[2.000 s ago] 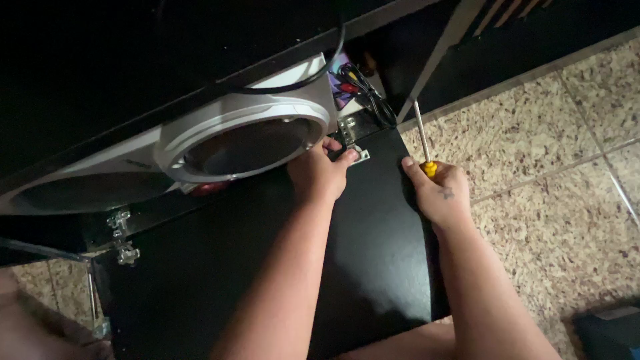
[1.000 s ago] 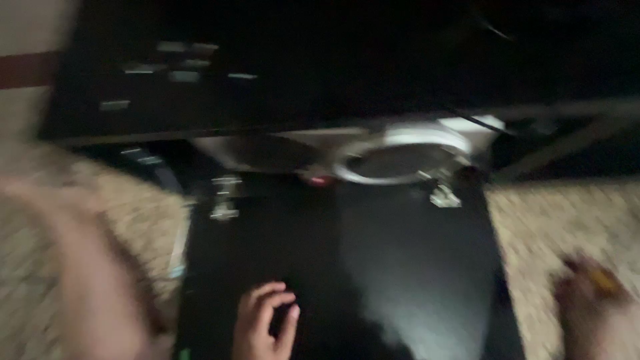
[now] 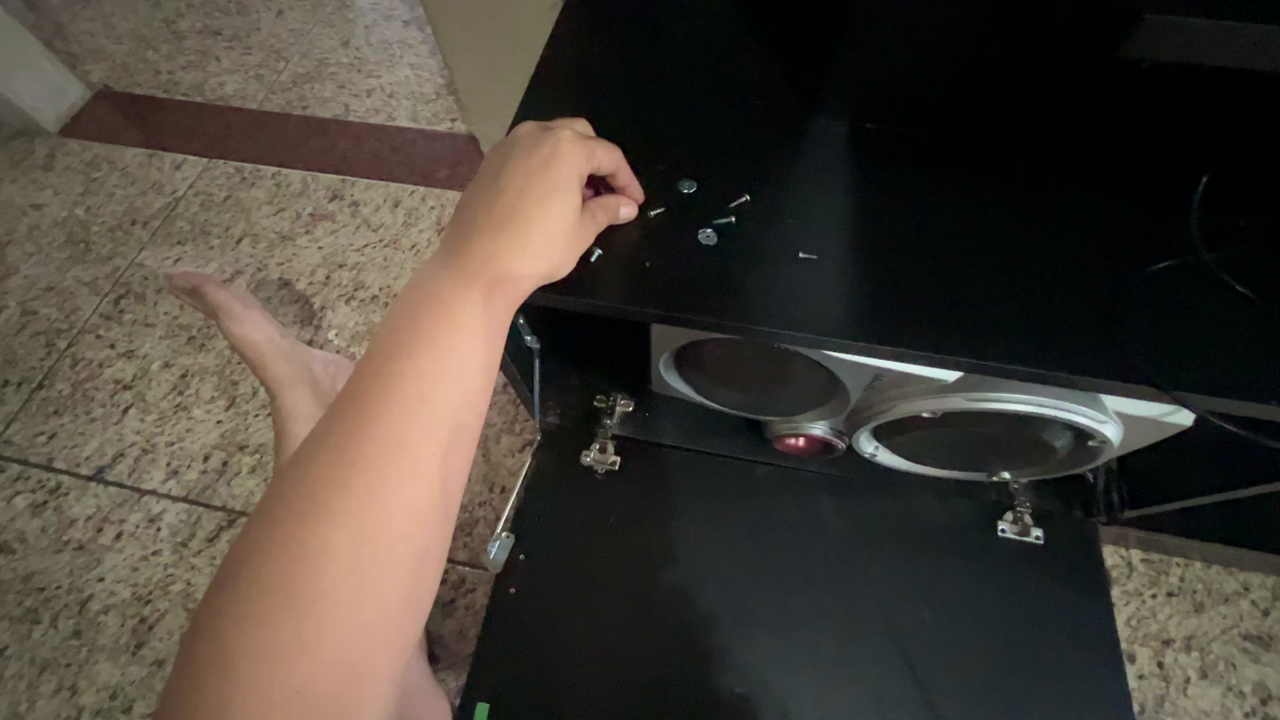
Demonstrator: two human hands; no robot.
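Note:
My left hand (image 3: pixel 560 200) is over the left end of the black cabinet top (image 3: pixel 950 180), thumb and index fingertips close together beside a small screw (image 3: pixel 656 212). Whether anything sits between them cannot be made out. Several more screws (image 3: pixel 738 201) and two round metal discs (image 3: pixel 687 186) lie to the right of the fingers. Below, the black door panel (image 3: pixel 800 600) hangs folded down on a left metal hinge (image 3: pixel 601 452) and a right metal hinge (image 3: pixel 1020 524). My right hand is out of view.
A silver speaker (image 3: pixel 990 440) with two large round cones stands inside the cabinet. A metal stay arm (image 3: pixel 512 515) joins the panel's left side to the cabinet. A bare foot (image 3: pixel 260 350) is on the speckled tile floor (image 3: pixel 90 350). A thin cable (image 3: pixel 1200 230) lies at the right.
My left hand has left the right hinge and is now at the screws on the cabinet top. My right hand, earlier holding a yellow-handled screwdriver, has gone out of view. The view has swung left.

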